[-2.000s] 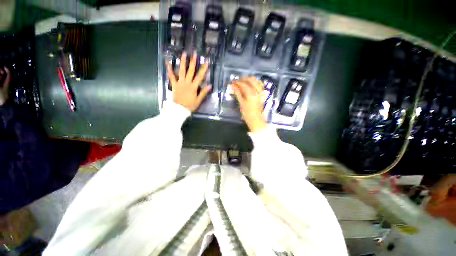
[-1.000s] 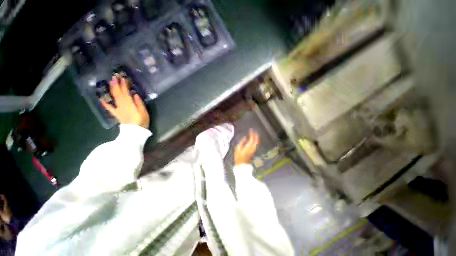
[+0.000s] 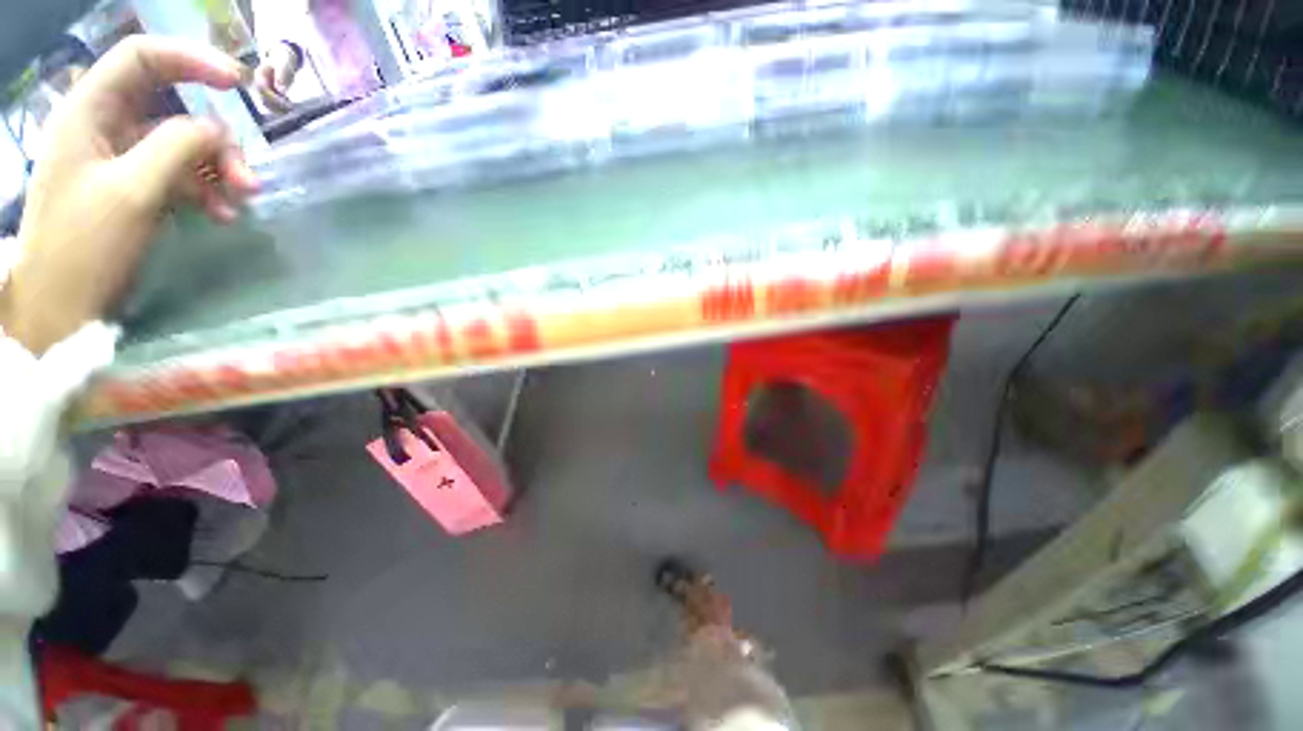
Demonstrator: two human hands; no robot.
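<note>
My left hand (image 3: 122,179) is at the upper left over the bench edge, fingers bent and apart, with nothing seen in it. My right hand (image 3: 706,611) is small and blurred, low in the picture below the bench. Its fingertips are closed on a small dark object (image 3: 673,574), which may be a handset but is too blurred to name surely. Clear trays (image 3: 743,89) lie on the green bench top, smeared by motion; their contents cannot be made out.
The bench edge (image 3: 615,321) with red-and-orange tape crosses the view. Below are a red stool (image 3: 893,429), a pink bag (image 3: 446,479), grey floor (image 3: 572,614) and a pale metal frame (image 3: 1065,557) with black cables at right. Another person's hand (image 3: 279,74) shows at the upper left.
The view has swung to the bench edge and floor. My left hand has come off the tray's phones. My right hand, empty earlier, is now at a small dark object below the bench.
</note>
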